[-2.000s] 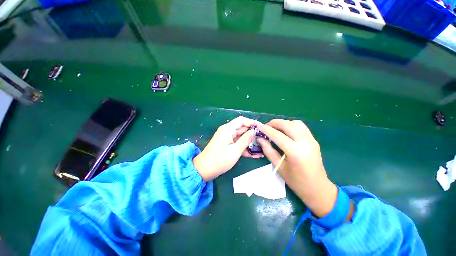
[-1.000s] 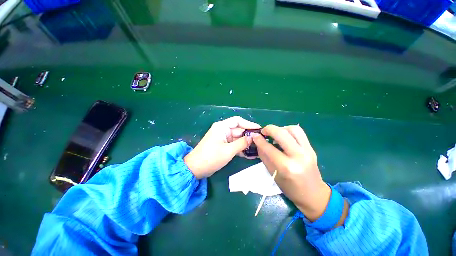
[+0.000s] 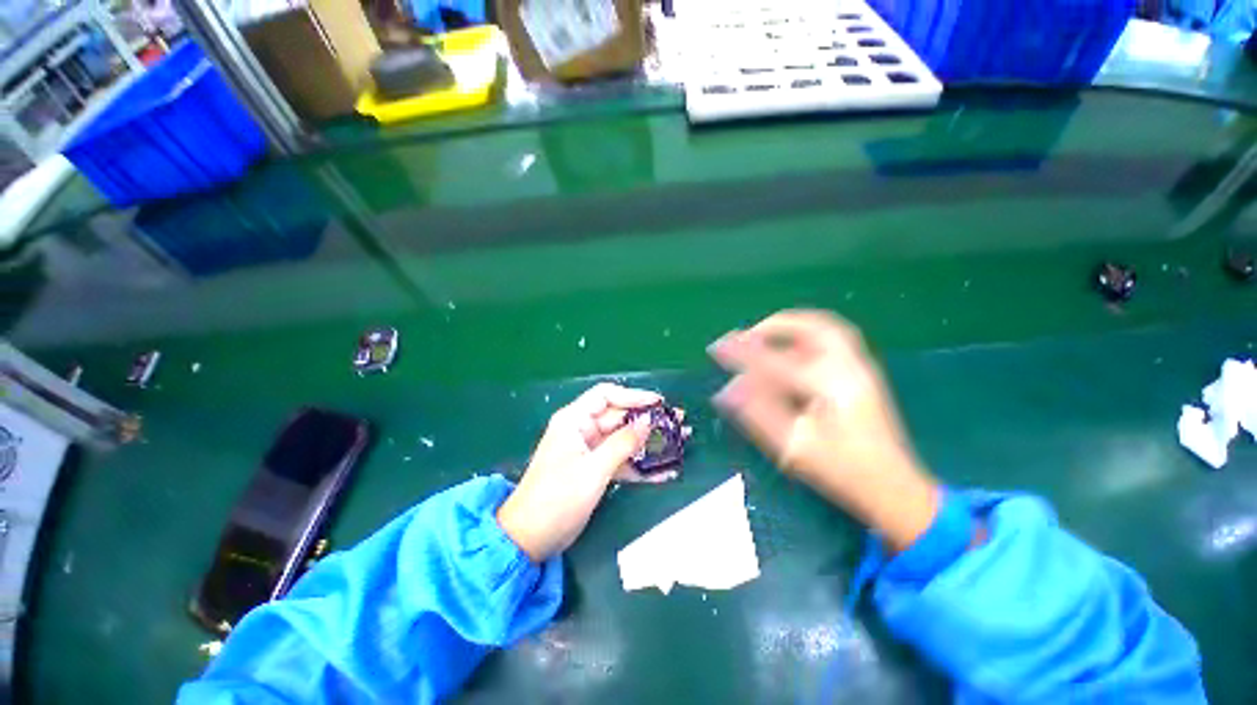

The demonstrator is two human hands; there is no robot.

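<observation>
A small dark rounded watch housing with a shiny rim is held in my left hand, between thumb and fingers, above the green surface. My right hand is raised to the right of it, apart from it and blurred. Its thumb and index finger are a little apart with nothing visible between them. I cannot make out the thin stick in this frame. A white wipe lies flat just in front of my hands. A blue band is on my right wrist.
A glossy black slab lies at left. Other small units lie on the green surface, left and far right. White wads are at right. Blue bins, a yellow tray, a cardboard box and a white parts tray stand at the far edge.
My right hand has moved away from the housing, up and to the right. The stick seen at it earlier no longer shows. The view has tilted up, showing more of the far edge.
</observation>
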